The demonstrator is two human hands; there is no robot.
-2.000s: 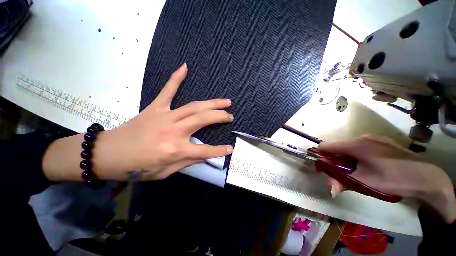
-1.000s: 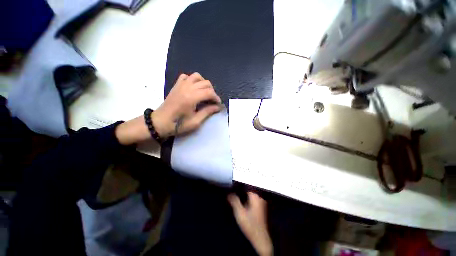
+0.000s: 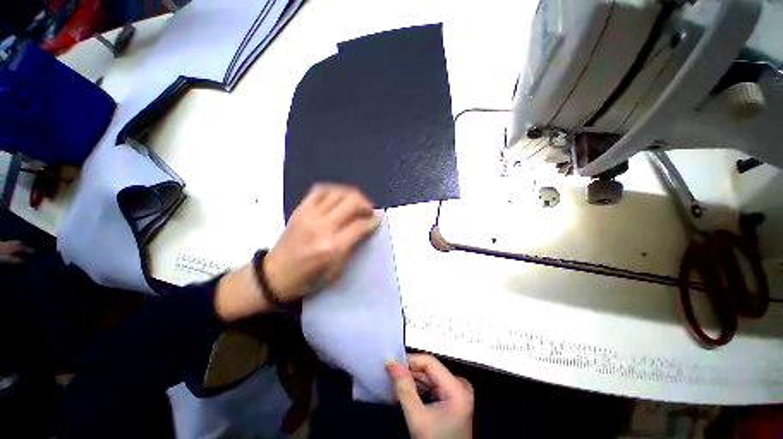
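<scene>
A black cut panel (image 3: 373, 120) lies face up on the white table left of the sewing machine. A pale-backed part (image 3: 354, 313) runs from its lower edge over the table's near edge. My left hand (image 3: 322, 236), slightly blurred, grips the material where black meets pale. My right hand (image 3: 436, 399) pinches the pale part's lower right edge between thumb and fingers, below the table edge. Whether the black and pale parts are one piece or two, I cannot tell.
The white sewing machine (image 3: 635, 77) stands at the upper right. Red-handled scissors (image 3: 725, 283) lie right of the needle area. Stacked pale and black cut panels (image 3: 103, 223) lie at the left, beside a blue bin (image 3: 51, 103). Part of another person's hand (image 3: 12, 250) shows at the left edge.
The scissors were released from my right hand onto the table. The material was folded back and pulled toward me. My right hand now holds its lower edge.
</scene>
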